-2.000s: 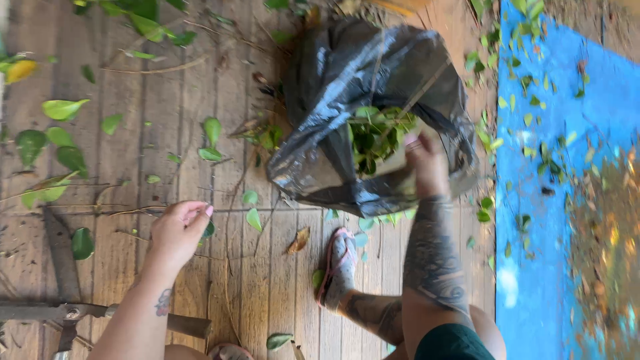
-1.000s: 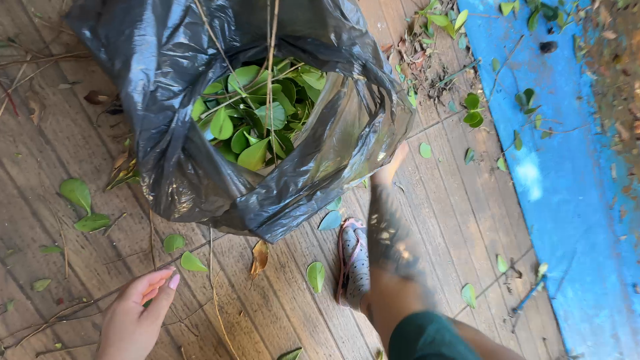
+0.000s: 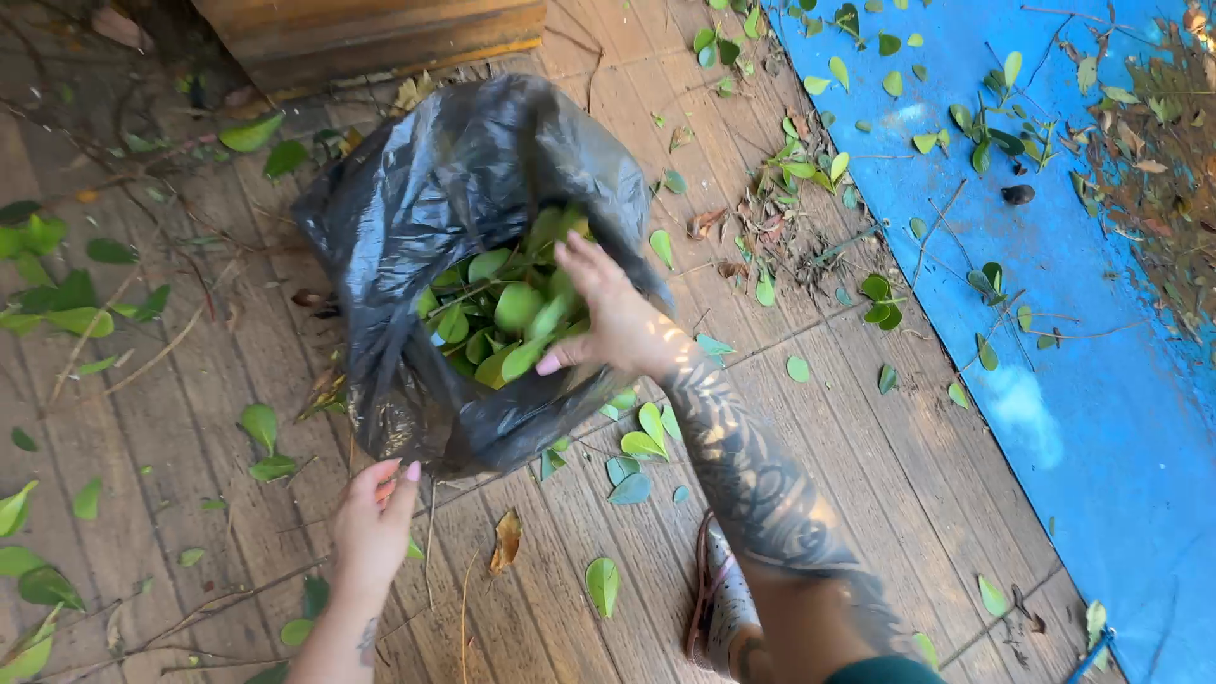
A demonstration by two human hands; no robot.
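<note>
A black plastic garbage bag (image 3: 446,190) stands on the wood-look floor, its mouth facing up and showing green leafy cuttings (image 3: 503,304) inside. At the right side of that mouth is my right hand (image 3: 613,318), fingers spread against the leaves; whether it grips any of them I cannot tell. My left hand (image 3: 375,518) is just below the bag's near edge, thumb and fingertips close together by the plastic. Whether those fingertips pinch the rim is unclear.
Leaves and twigs (image 3: 71,294) lie scattered over the floor (image 3: 836,456) at left and right. A wooden furniture base (image 3: 380,38) stands behind the bag. Blue sheeting (image 3: 1073,456) with leaf litter runs along the right. My sandalled foot (image 3: 722,589) is on the floor below the bag.
My right hand, low beside the bag a second ago, is now at its mouth over the leaves. The long stems that stood up from the opening no longer show there.
</note>
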